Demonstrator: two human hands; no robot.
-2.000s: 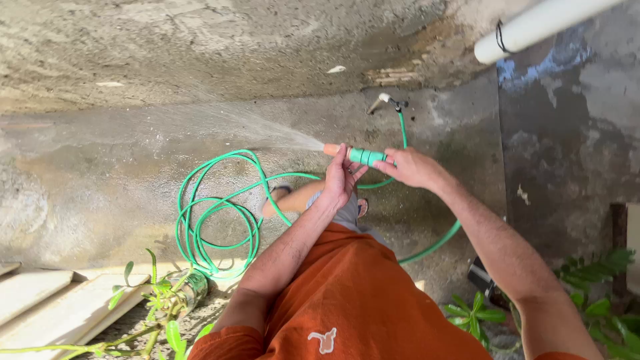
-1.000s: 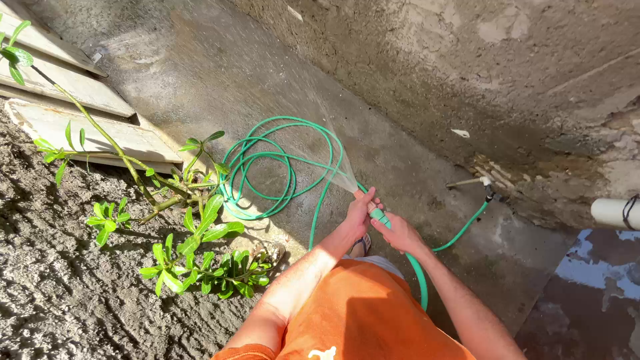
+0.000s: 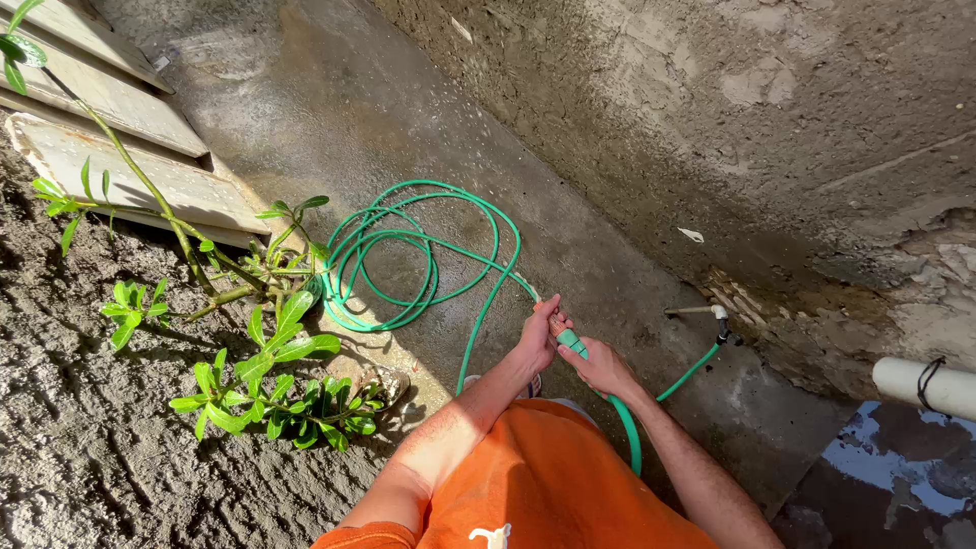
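My left hand is closed around the orange front part of a hose nozzle. Just behind it, my right hand grips the nozzle's green rear end, where the green garden hose runs down past my orange shirt. A short whitish trace of water shows at the tip, far thinner than a wide spray. Beyond my hands, loose coils of the same green hose lie on the wet concrete floor. Farther right, a stretch of hose joins a tap fitting low by the wall.
A rough plastered wall runs along the right, with a white pipe at its lower end. Pale slatted boards stand at upper left. A leafy plant spreads over the rough ground on the left, close to the coils.
The view has turned strongly toward the plant side. The spray fanning from the nozzle in earlier frames has shrunk to a short trace. Both hands have stayed on the nozzle.
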